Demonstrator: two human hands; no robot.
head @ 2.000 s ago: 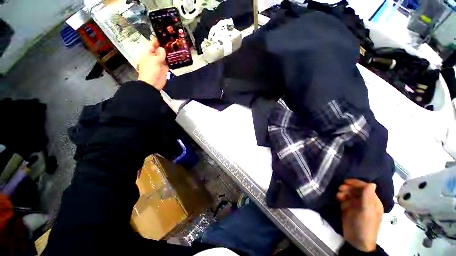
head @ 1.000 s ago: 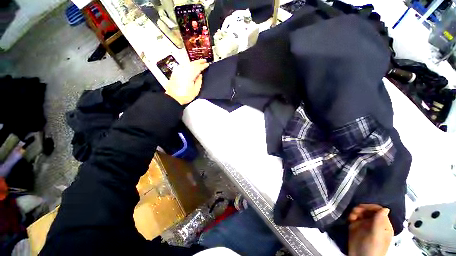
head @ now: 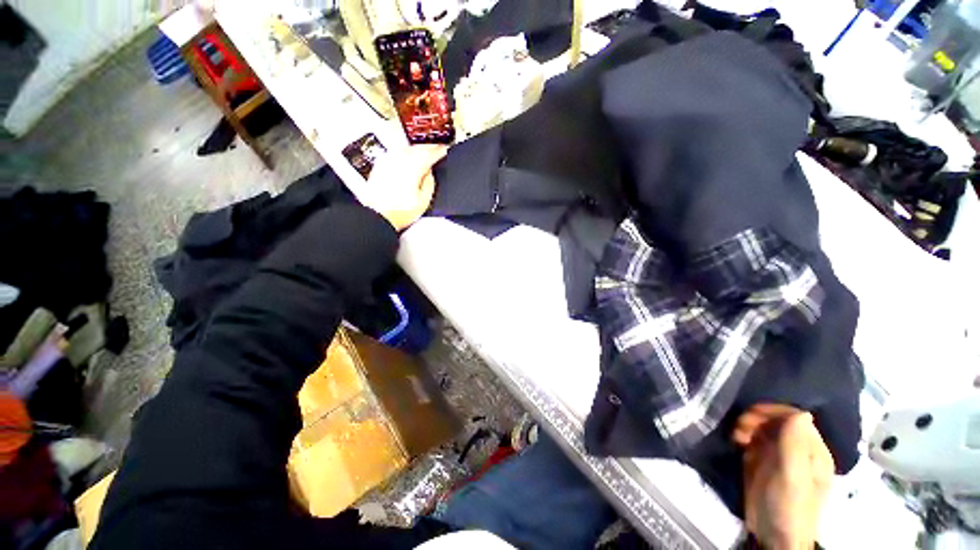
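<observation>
A dark garment (head: 709, 129) lies across the white table, with black, grey and white plaid fabric (head: 688, 333) showing near its right end. My left hand (head: 400, 188) is at the garment's left end, just below a lit smartphone (head: 416, 91). Its fingertips are near the phone's lower edge, and whether they grip anything is unclear. My right hand (head: 790, 473) is at the garment's lower right, below the plaid, with fingers curled onto the dark cloth. The cloth under its fingers is hidden.
A white sewing machine head (head: 930, 440) is at the right edge. The table's ruler-marked front edge (head: 548, 408) runs diagonally. Below are a cardboard box (head: 355, 430) and a blue-rimmed container (head: 400, 322). Pale crumpled material (head: 500, 81) sits beside the phone. Dark cloth lies at left.
My left hand has moved from the phone's left side to below it, uncovering a small dark picture-like item on the table. My right hand stays on the garment. The view has shifted slightly.
</observation>
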